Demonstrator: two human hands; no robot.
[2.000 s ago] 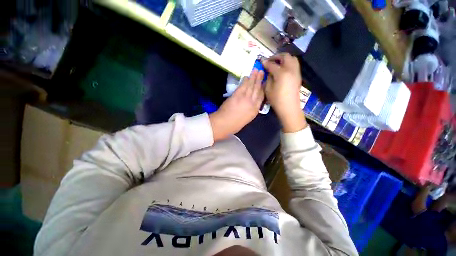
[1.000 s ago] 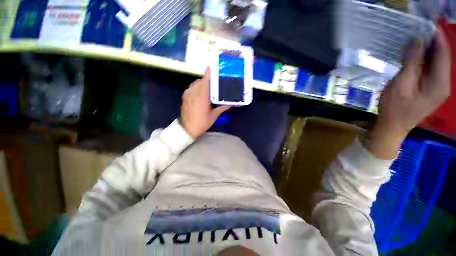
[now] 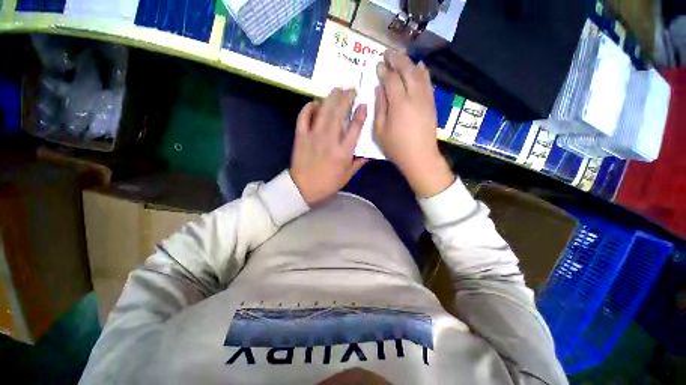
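A white device is held between both hands at the bench edge, its plain white face up. My left hand grips its left side. My right hand lies over its right side and top, fingers pointing away from me. The hands hide most of the outline, and no blue or black insert shows. I cannot tell whether the white cover is fully seated on the housing.
The bench edge runs across in front. White covers are stacked at right beside black sheets. Small metal parts lie in a pale tray. A red bin, blue crate and open carton are at right.
My right hand has come back from the white stack at right to the device. The blue and black inserts, visible a second ago, are now hidden under a white face.
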